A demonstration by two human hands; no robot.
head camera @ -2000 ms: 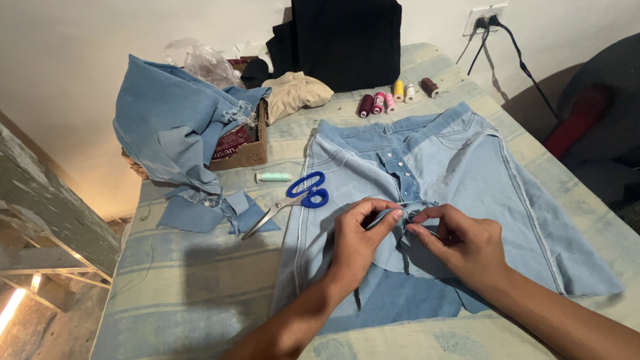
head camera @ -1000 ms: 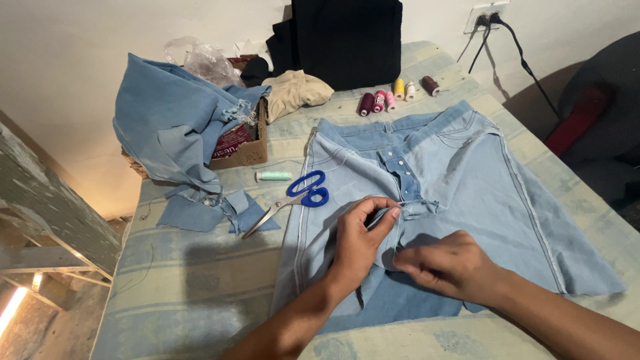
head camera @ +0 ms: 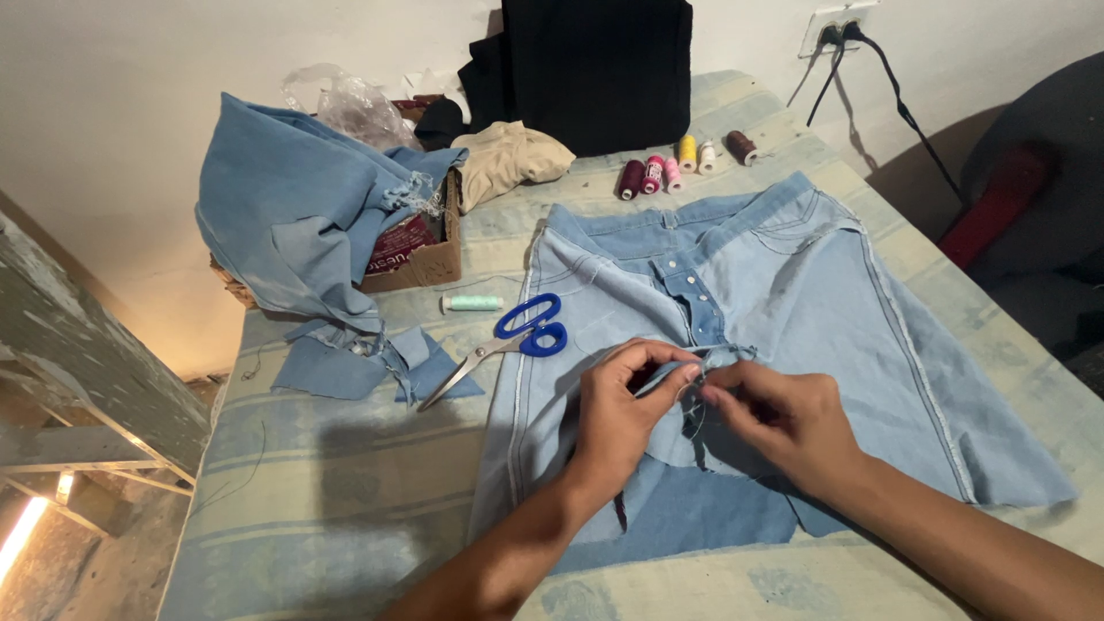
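Observation:
A light blue denim garment (head camera: 811,302), inside out with its seams showing, lies spread on the table, its waistband to the back. Below its buttoned front opening, my left hand (head camera: 625,397) pinches a fold of the denim. Close beside it, the fingertips of my right hand (head camera: 776,414) are closed at the same frayed edge, where loose threads hang; whether they hold a needle or only thread cannot be made out. Blue-handled scissors (head camera: 517,336) lie partly open left of my hands, touching the garment. A mint green thread spool (head camera: 472,304) rests just behind them.
Denim cloth (head camera: 285,207) is heaped over a cardboard box (head camera: 431,263) at the left, with denim scraps (head camera: 332,366) in front. Beige cloth (head camera: 509,159), folded black fabric (head camera: 595,78) and several thread spools (head camera: 653,174) stand or lie at the back. Cords hang from a wall outlet (head camera: 837,30).
My right hand was lower and a little away from my left a second ago; now it is back up beside it at the denim fold. The left hand has barely moved.

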